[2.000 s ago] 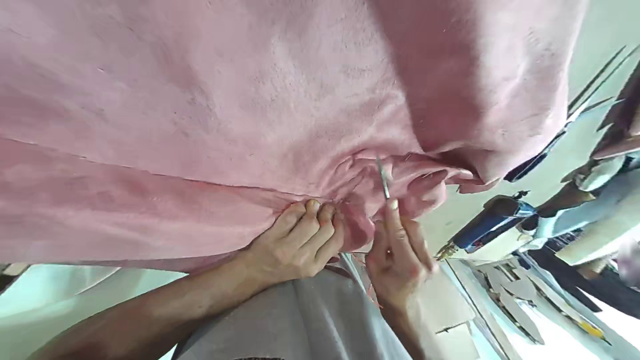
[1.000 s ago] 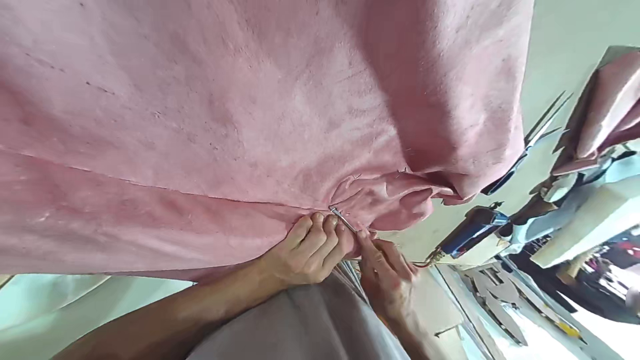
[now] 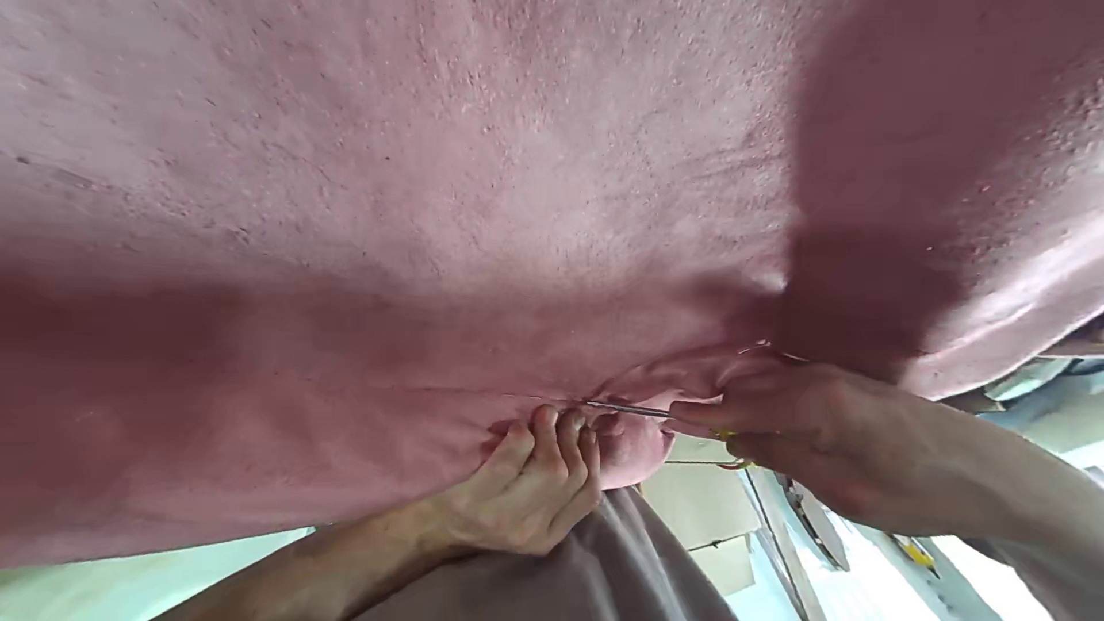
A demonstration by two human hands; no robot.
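Observation:
A large sheet of pink leather or similar material (image 3: 483,216) fills most of the view. My left hand (image 3: 539,483) grips its gathered lower edge with curled fingers. Just to the right, my right hand (image 3: 802,431) holds a slim metal bladed tool (image 3: 630,409), its tip on the pink material beside a thin line or slit that runs left from it. A bit of yellow shows under the right fingers; whether it belongs to the tool I cannot tell. The palm hides the tool's handle. Folds of the material bunch up between and behind my hands.
Grey cloth (image 3: 595,552) lies under my left wrist, over my lap. At the lower right are flat light pieces (image 3: 699,500), a dark-edged flat piece (image 3: 815,522) and a yellow item (image 3: 916,554). More material is piled at the right edge.
The tool tip has gone from the bunched folds to beside my left fingers, and my right forearm now reaches in from the right. The view has moved closer to the pink material.

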